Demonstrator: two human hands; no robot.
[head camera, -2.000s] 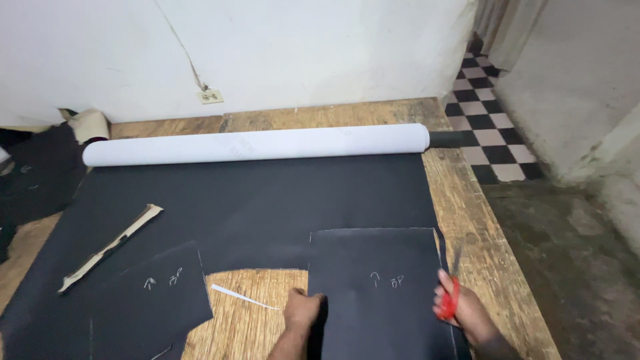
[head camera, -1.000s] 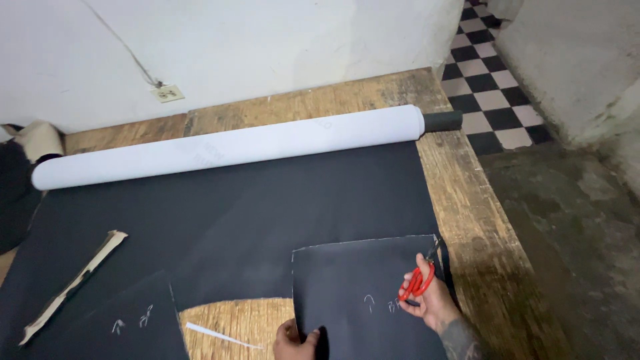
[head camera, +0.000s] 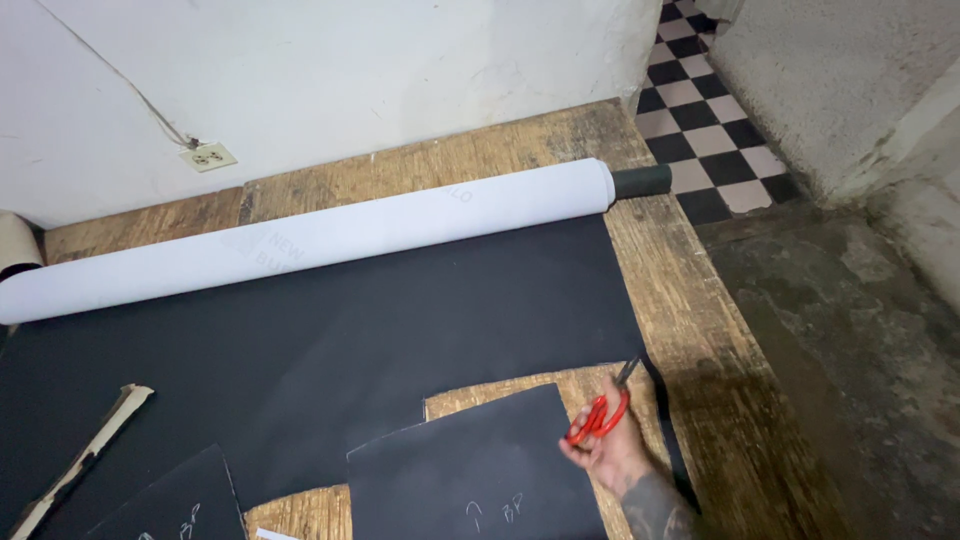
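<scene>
My right hand (head camera: 611, 442) holds scissors with red handles (head camera: 598, 420), blades pointing up to the corner of the cut-out in the black sheet material (head camera: 450, 300). A rectangular black piece (head camera: 465, 457) with chalk marks lies separated at its top and right, wood showing around it. A narrow black strip (head camera: 664, 420) hangs on from the sheet along the right side. Another chalk-marked black part (head camera: 180, 495) is at the lower left. My left hand is out of view.
A white-backed roll (head camera: 337, 232) on a dark core (head camera: 641, 182) lies across the wooden table (head camera: 555, 135). A beige-and-black scrap strip (head camera: 82, 465) rests at the left, a white sliver (head camera: 276, 534) at the bottom. A wall outlet (head camera: 208, 157) is behind; the table's right edge borders a floor.
The chalk-marked rectangular piece has come away from the sheet and shifted, exposing wood along its top and right. My left hand has left the view.
</scene>
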